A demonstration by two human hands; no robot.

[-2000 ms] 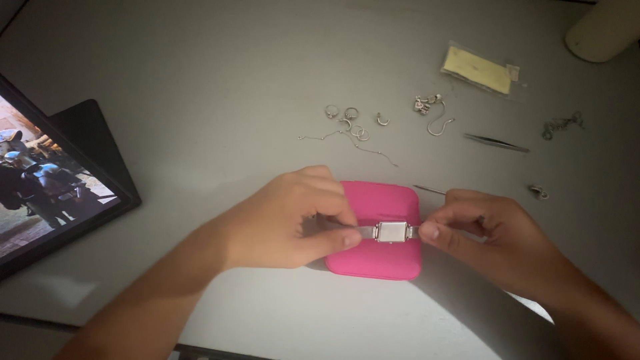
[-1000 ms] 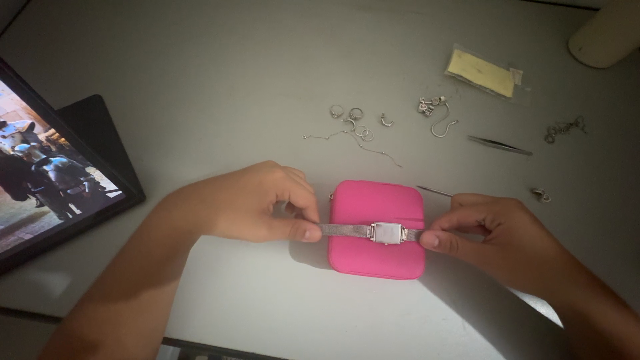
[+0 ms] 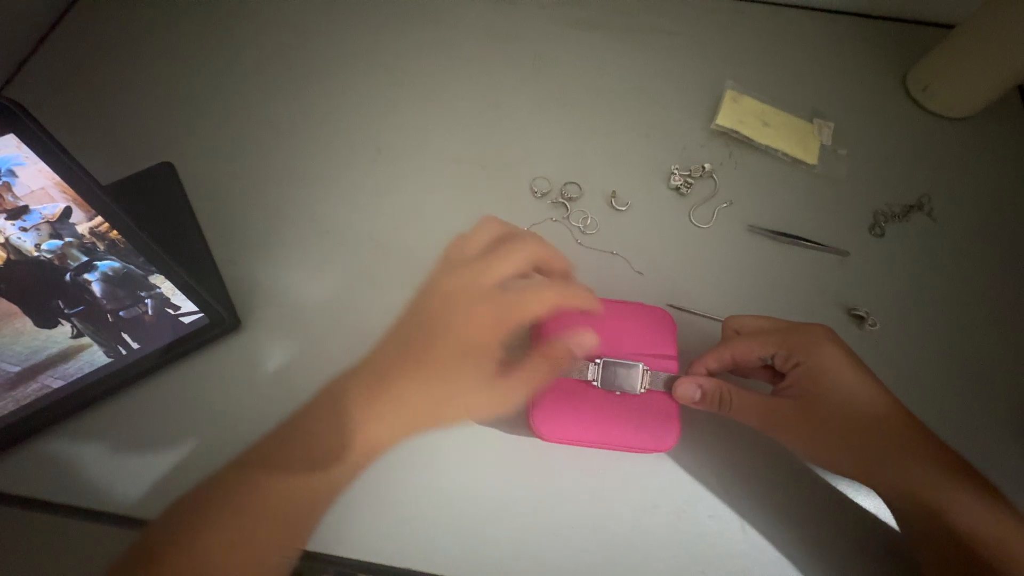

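Observation:
A wristwatch with a rectangular face and a metal mesh band lies across a pink zippered case. My right hand pinches the band's right end between thumb and fingers at the case's right edge. Blurred by motion, my left hand hovers over the left part of the case with thumb and fingers apart; the band's left end is hidden behind it. A thin metal tool sticks out beyond my right hand, and whether the hand holds it I cannot tell.
Beyond the case lie several rings, a thin chain, a charm bracelet, tweezers, a tangled chain, small jewelry and a yellow cloth in a plastic sleeve. A tablet stands left; a cylindrical container is top right.
My left hand has let go of the band's left end, which it held one second ago, and has moved up and to the right over the case. My right hand has stayed at the band's right end.

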